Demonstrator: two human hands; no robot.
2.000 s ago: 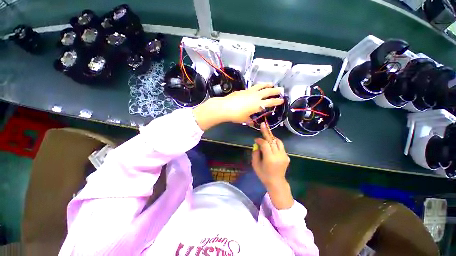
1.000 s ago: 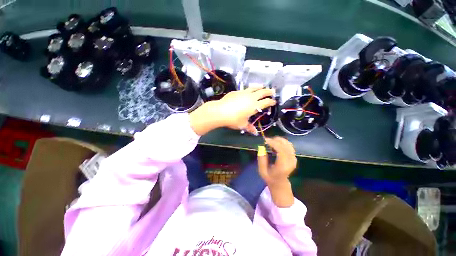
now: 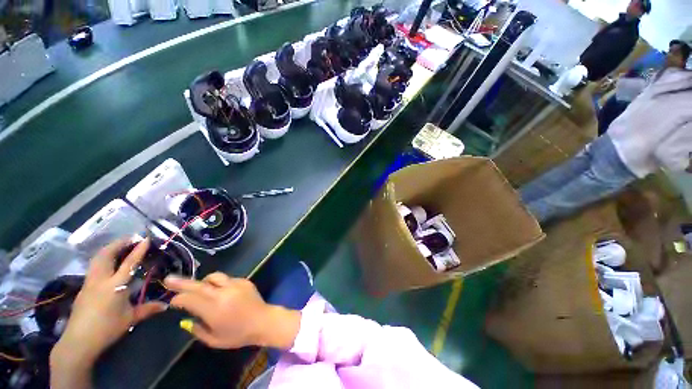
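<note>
My left hand (image 3: 106,304) is spread over a round camera base housing (image 3: 180,262), thumb at its near rim and fingers at its far side. My right hand (image 3: 235,313), with a yellow patch on one finger, has its fingertips at the same housing's near right rim, by thin red and orange wires; whether they pinch a wire is unclear. Another open housing (image 3: 215,220) with red wires and a flat white bracket stands just beyond. A dark rod with a metallic tip (image 3: 267,193) lies beside it. More wired housings (image 3: 59,300) are at the left, partly hidden by my left hand.
Rows of white cups with black heads (image 3: 269,106) stand further along the bench (image 3: 250,171). An open cardboard box (image 3: 485,220) holding white-and-black units is right of the bench edge, another (image 3: 546,304) beyond it. A person in jeans (image 3: 577,182) is at the right, another in black (image 3: 618,42) behind.
The view has swung to the right, so the black head pile has left the picture and boxes and people show. My hands remain at the same housing, my right fingertips now closer to its rim.
</note>
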